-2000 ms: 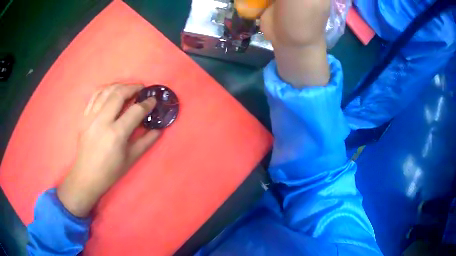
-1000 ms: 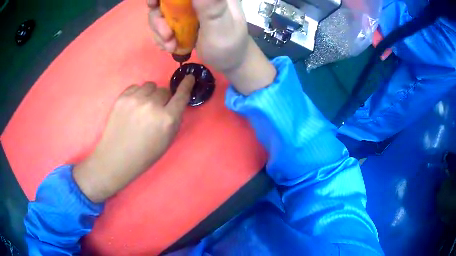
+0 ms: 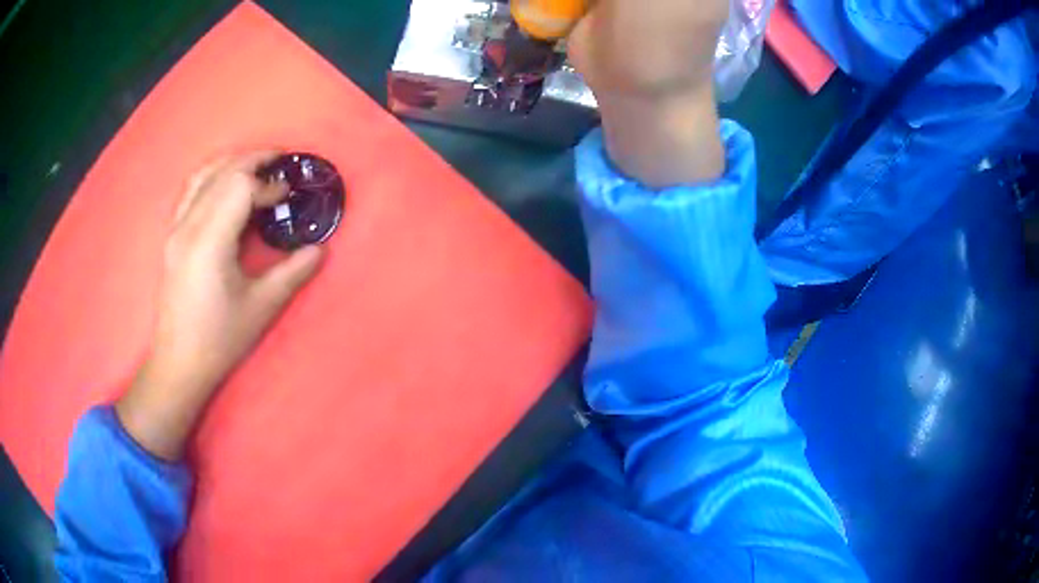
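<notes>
A round glossy black housing [image 3: 305,203] lies on the red-orange mat [image 3: 376,387]. My left hand [image 3: 217,256] is at its left side, fingers on its upper left edge and thumb near its lower edge. My right hand [image 3: 655,57] is at the top edge of the picture, partly cut off, around the orange screwdriver [image 3: 549,16]. The screwdriver is over the front of the silver screw feeder [image 3: 439,68]. Its bit is not clearly visible against the feeder's small mechanism.
A clear plastic bag [image 3: 741,46] is beside the feeder. Part of another red-orange mat [image 3: 803,51] shows at the top right. A neighbour's blue sleeve [image 3: 889,182] and a thick dark cable [image 3: 849,137] are at the right. Blue floor shows at the lower right.
My right hand and the screwdriver have moved from the housing up and right to the feeder. My left index finger has left the housing's middle; the hand is now around its left side.
</notes>
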